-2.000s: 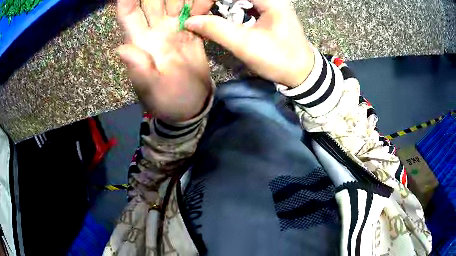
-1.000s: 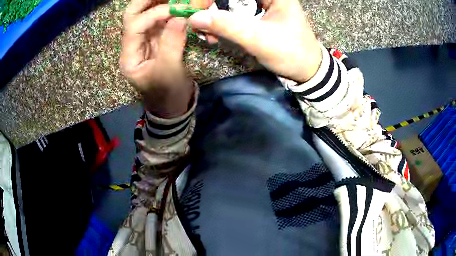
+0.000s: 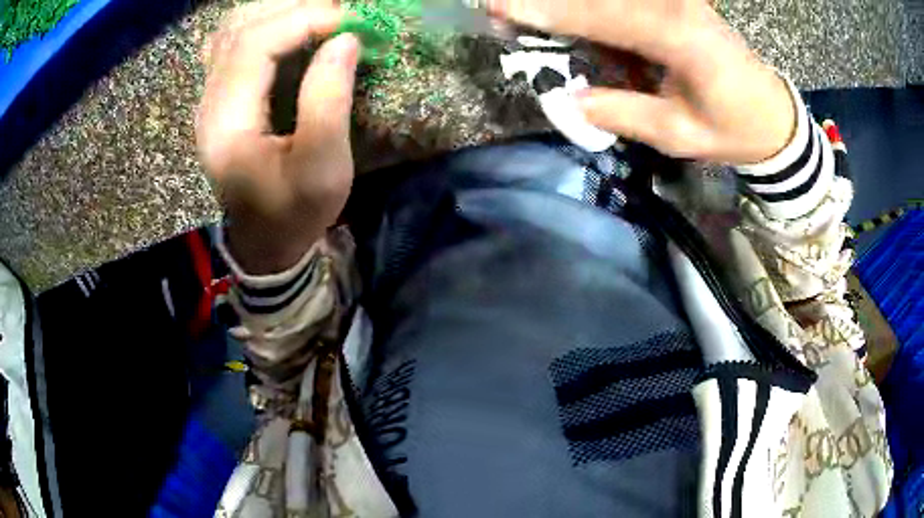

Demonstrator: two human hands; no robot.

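Observation:
My left hand [image 3: 279, 126] is at the upper left, fingers curled and thumb apart from the palm; its top is cut off by the picture's edge. Bright green trimmings [image 3: 383, 32] lie on the bench beside its fingertips; blur hides whether a green part is between them. My right hand [image 3: 669, 86] is at the upper right, around the trimming knife's white-and-black wrapped handle [image 3: 552, 83], which sticks out below the fingers. The blade [image 3: 453, 14] is a grey blur at the top edge, pointing left towards the trimmings.
A blue tray [image 3: 63, 63] with a heap of green parts is at the upper left on the speckled bench [image 3: 96, 182]. A person in black clothing with white stripes [image 3: 111, 395] is at the lower left. Ribbed blue crates [image 3: 897, 293] and a brown box [image 3: 873, 329] stand at the right.
My hands have moved apart: the right one to the right with the knife, the left one slightly left. More green trimmings show between them, and more of the wrapped handle shows.

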